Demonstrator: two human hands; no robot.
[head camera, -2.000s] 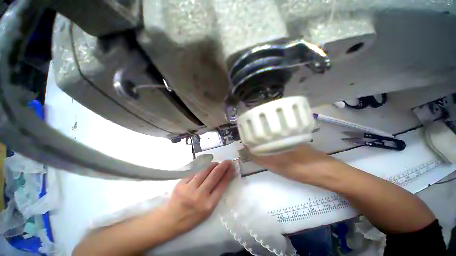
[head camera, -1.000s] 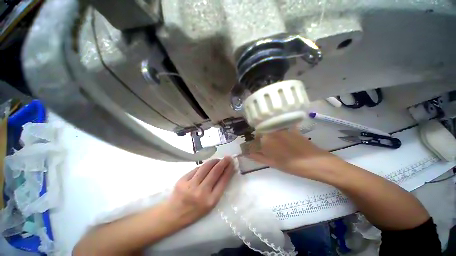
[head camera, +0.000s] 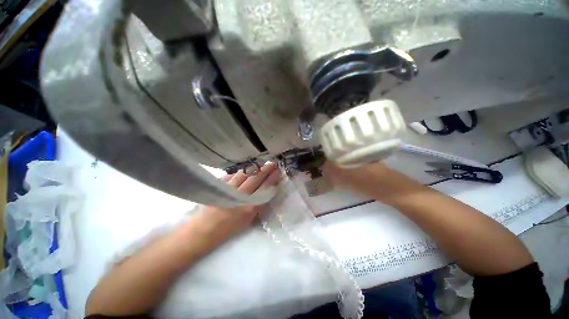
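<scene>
The sheer white garment (head camera: 218, 274) lies on the white table and hangs over its front edge. A scalloped lace trim (head camera: 312, 252) runs from the presser foot area (head camera: 281, 165) down towards my lap. My left hand (head camera: 252, 184) lies on the cloth, fingertips at the presser foot, partly hidden by the machine's curved guard. My right hand (head camera: 359, 177) is right of the foot, beside a small brownish block (head camera: 318, 182); the ribbed white knob (head camera: 363, 134) hides part of it, and its fingertips are not clear.
The cream-grey sewing machine head (head camera: 262, 75) fills the top. To the right lie a white pen (head camera: 437, 155), black snips (head camera: 468, 172) and black-handled scissors (head camera: 452, 123). A ruler scale (head camera: 399, 253) runs along the front edge. A blue basket (head camera: 43, 149) with white cloth pieces is at left.
My left hand has moved forward and right, up to the presser foot. The lace trim has shifted and now trails from the foot. My right hand has stayed nearly in place.
</scene>
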